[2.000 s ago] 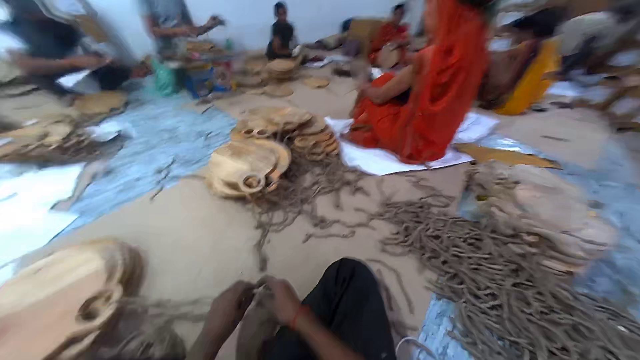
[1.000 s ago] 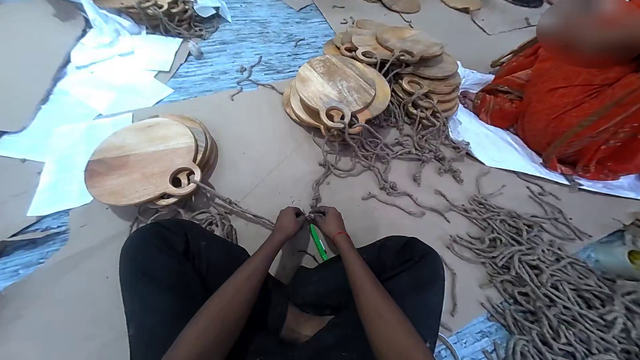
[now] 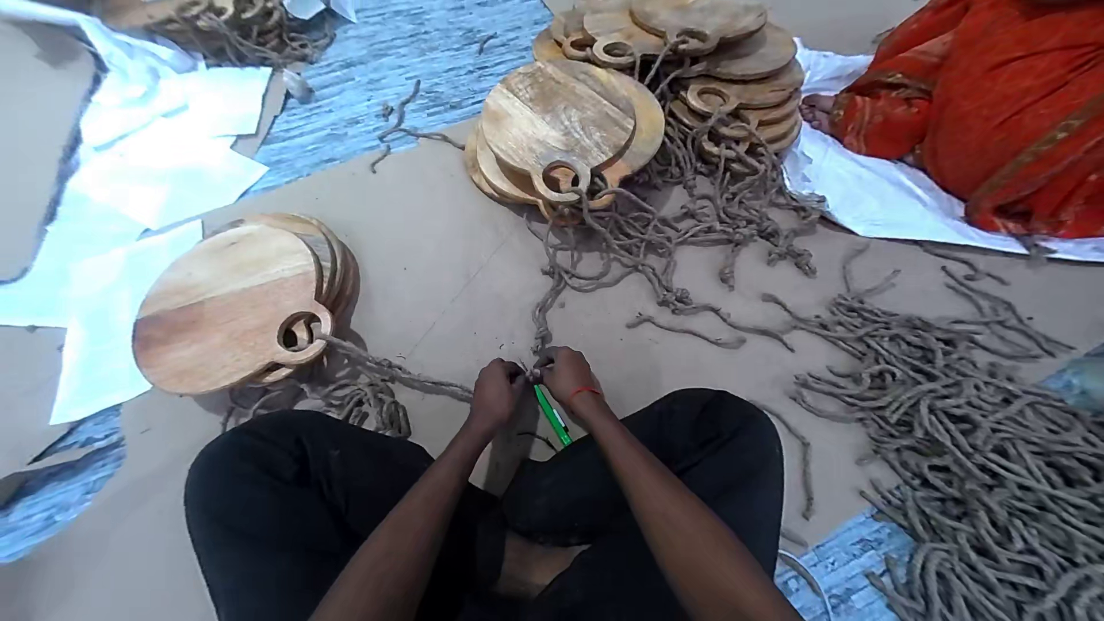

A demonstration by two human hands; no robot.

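My left hand [image 3: 498, 394] and my right hand [image 3: 565, 376] meet in front of my crossed legs, fingers bent around a jute rope [image 3: 423, 381]. That rope runs left to the ring handle of a round wooden board [image 3: 228, 302], top of a small stack. Another knotted rope piece [image 3: 542, 319] reaches up from my right fingers. A green tool [image 3: 552, 416], perhaps a cutter, lies just below my hands; whether a hand touches it I cannot tell. The fingertips and the rope between them are partly hidden.
More round wooden boards [image 3: 561, 121] with knotted ropes are stacked ahead. Loose jute rope pieces [image 3: 957, 466] form a big heap at right. White sheets [image 3: 164, 185] lie at left. A person in red cloth [image 3: 1018, 112] sits at the upper right on white cloth.
The view has tipped down sharply since two seconds ago. My hands stay close together in front of my legs; between one second ago and now they have barely moved.
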